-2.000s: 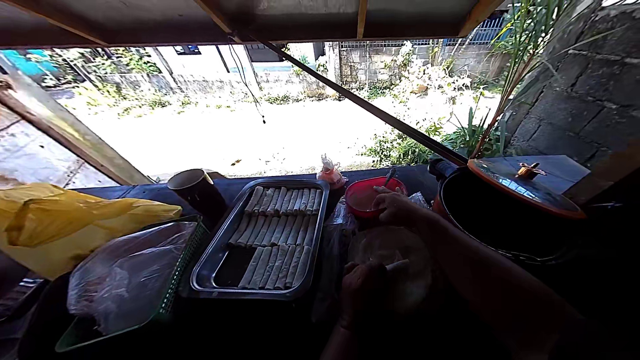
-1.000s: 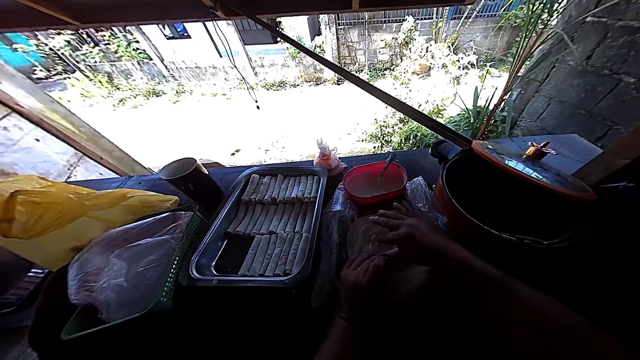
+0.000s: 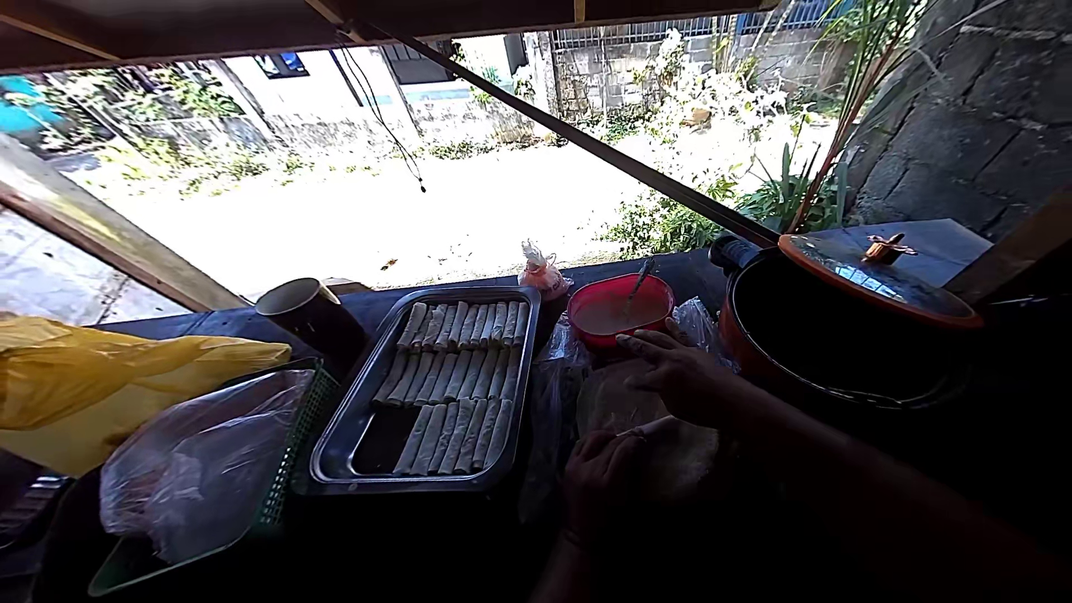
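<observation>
My left hand (image 3: 596, 473) holds the near end of a pale, partly rolled wrapper (image 3: 651, 429) on the dark work surface. Just beyond it, my right hand (image 3: 682, 373) reaches over the thin wrapper with its fingers spread, close to the near rim of a red plastic bowl (image 3: 596, 333). Filling and a metal spoon (image 3: 642, 276) are in that bowl. Left of my hands, a rectangular metal tray (image 3: 322, 456) bears three rows of slim rolls (image 3: 452, 375); the nearest row leaves its left end bare. Deep shadow hides part of both hands.
A large pot (image 3: 733, 335) with a glass lid (image 3: 871, 272) resting askew stands at right. Behind the tray are a tied plastic bag (image 3: 543, 272) and a dark cup (image 3: 322, 322). A green basket (image 3: 272, 502) with clear plastic (image 3: 209, 461) and a yellow bag (image 3: 109, 377) lie left.
Two seconds ago my right hand was at the red bowl's spoon; one second ago both hands were together on the wrapper. Now my right hand is apart from the left, nearer the bowl.
</observation>
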